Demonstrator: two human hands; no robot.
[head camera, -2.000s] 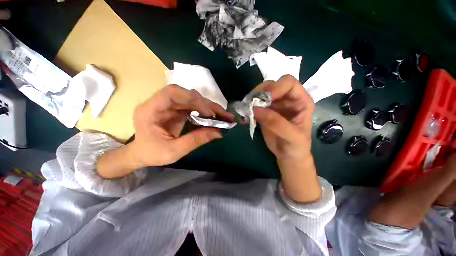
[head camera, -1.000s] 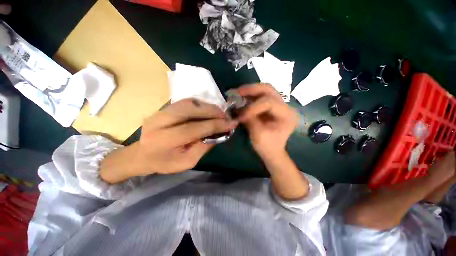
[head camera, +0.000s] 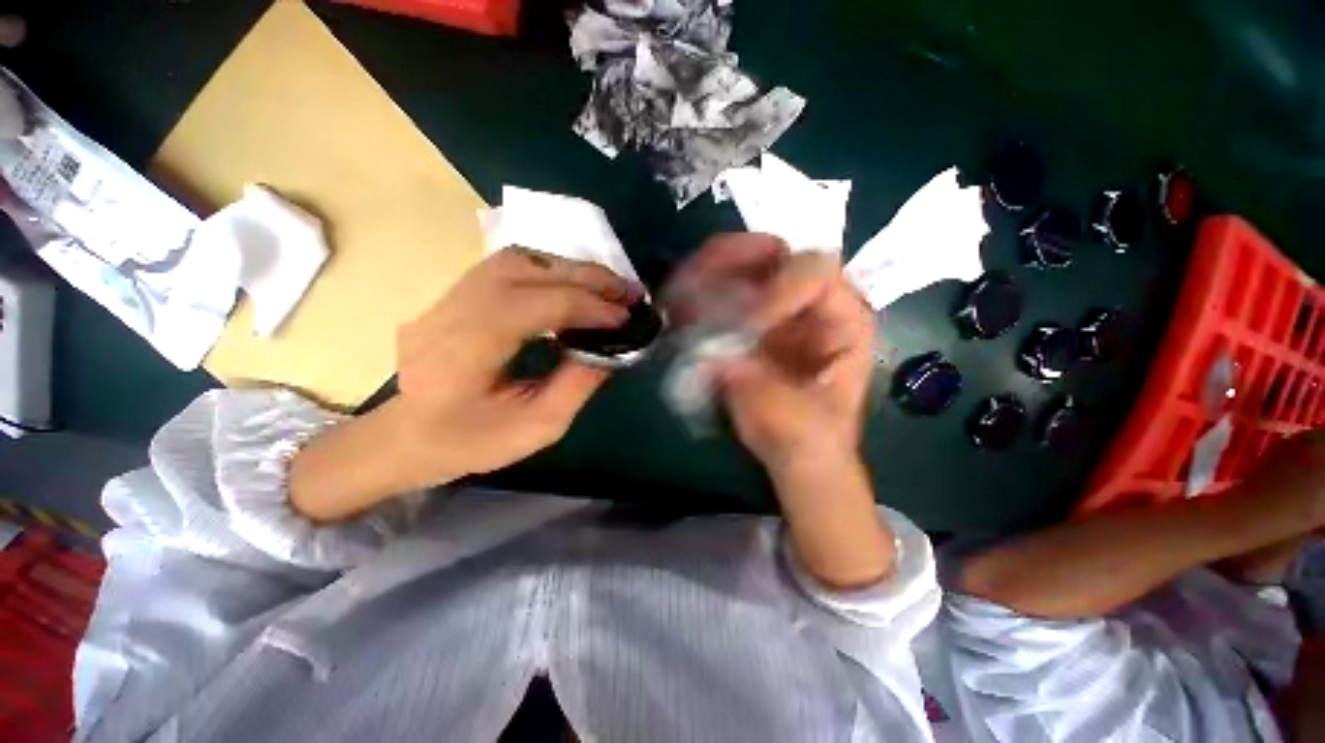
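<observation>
My left hand (head camera: 501, 356) holds a watch head (head camera: 618, 337) at its fingertips, its dark face and shiny rim showing. My right hand (head camera: 799, 349) is just right of it, blurred, and pinches a small greyish cleaning wipe (head camera: 698, 375); a gap shows between the wipe and the watch head. Several black glossy watch heads (head camera: 990, 305) lie on the dark green bench to the right. Flat white wipes (head camera: 930, 235) lie beyond my hands, beside a crumpled grey-black heap of used wipes (head camera: 676, 87).
A red tray (head camera: 1235, 349) stands at the right, with another person's forearm (head camera: 1163, 544) in front of it. A tan sheet (head camera: 342, 174) lies at the left under a folded white wad (head camera: 276, 254) and a printed white packet (head camera: 116, 232). A red tray edge (head camera: 458, 12) shows at the top.
My right hand with the wipe has drawn back from the watch head to the right. The watch head in my left hand now shows its dark face.
</observation>
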